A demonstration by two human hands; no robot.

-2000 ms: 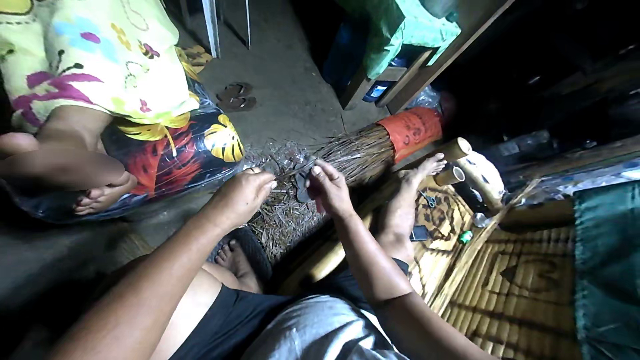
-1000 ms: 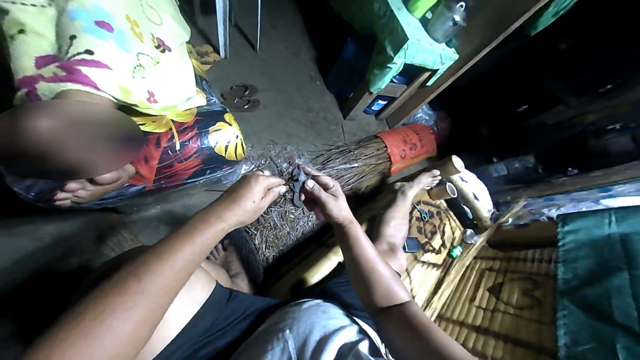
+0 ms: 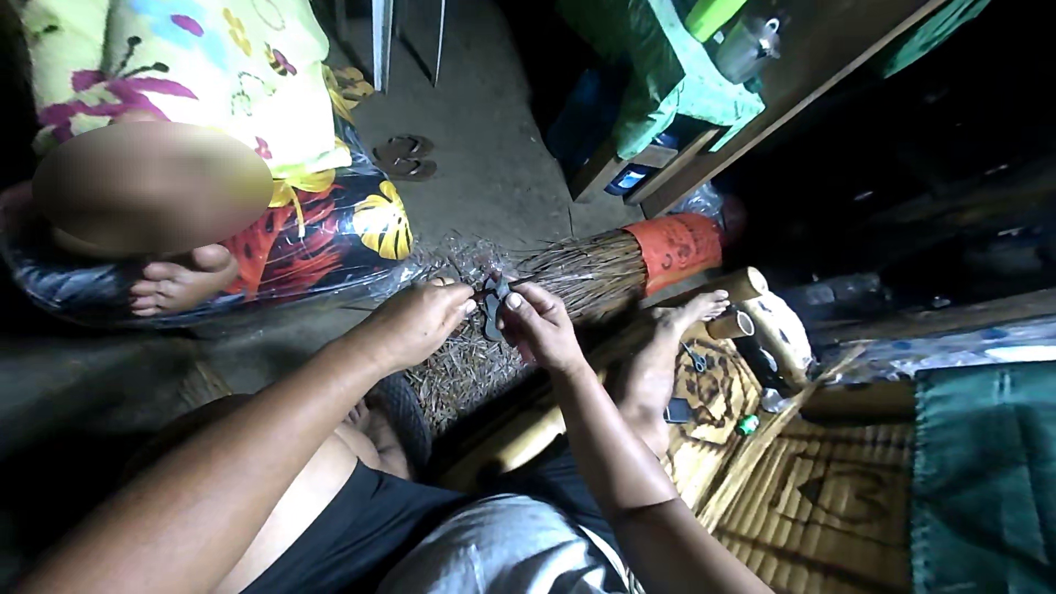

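Near the middle of the head view, my right hand point(image 3: 540, 322) grips a small dark hand tool point(image 3: 493, 309), whose exact kind I cannot tell. Just to its left, my left hand point(image 3: 429, 318) is closed with thumb and fingers pinched at a thin dark strip or stalk, which reaches the tool. Below and behind both hands lies a litter of short dry stalk pieces point(image 3: 470, 379). A bundle of long thin stalks point(image 3: 586, 268), wrapped at its far end in an orange-red sheet point(image 3: 681, 247), lies just beyond my right hand.
At left a person's bare foot point(image 3: 181, 280) rests on a plastic-covered floral cushion point(image 3: 305, 231). Brown flip-flops point(image 3: 404, 157) lie on the floor. At right, a bamboo bench point(image 3: 808, 495) holds scissors point(image 3: 695, 356), a dark phone-like object point(image 3: 678, 411) and a green cap point(image 3: 747, 425). A green-covered table point(image 3: 660, 91) stands beyond.
My hands stay close together at the dark tool. Since the oldest frame, the tool has turned somewhat in my right hand.
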